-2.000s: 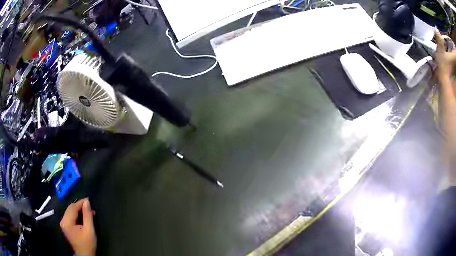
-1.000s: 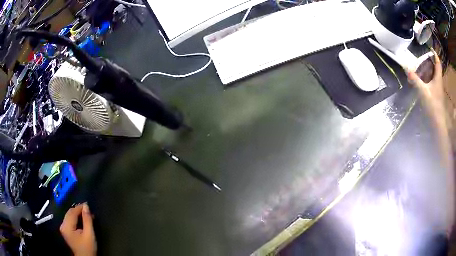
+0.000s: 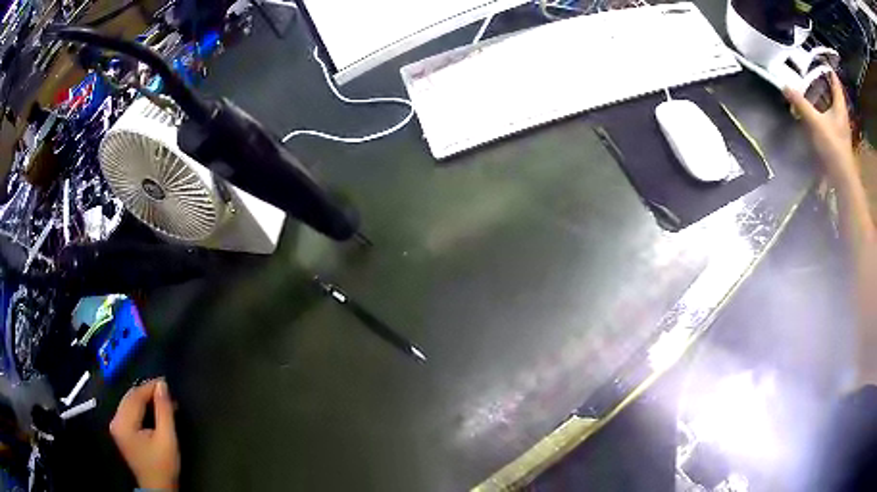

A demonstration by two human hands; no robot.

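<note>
My right hand point(image 3: 829, 125) is at the upper right, its thumb and fingers around the end plate of a white wall-mount bracket point(image 3: 800, 69). A white collar point(image 3: 755, 38) with a black camera ball point(image 3: 781, 17) in it is beside the bracket, partly cut off by the top edge. My left hand point(image 3: 149, 432) rests at the lower left with thumb and fingertips together; tiny specks show at the tips, too small to name. A black electric screwdriver point(image 3: 269, 173) hangs at the centre left, its thin bit pointing down right. A thin dark pen-like tool point(image 3: 375, 325) lies on the mat.
A small white fan point(image 3: 163, 187) stands behind the screwdriver. A white keyboard point(image 3: 567, 82) and a white mouse point(image 3: 690, 139) on a black pad are at the back. A blue box point(image 3: 122, 338) and tangled parts and wires are at the left. Yellow tape point(image 3: 548, 456) edges the bench.
The collar and ball have shifted and turned towards the upper right; less of the ball shows. My right hand has stayed on the bracket since one second ago. My left hand keeps its pinched pose.
</note>
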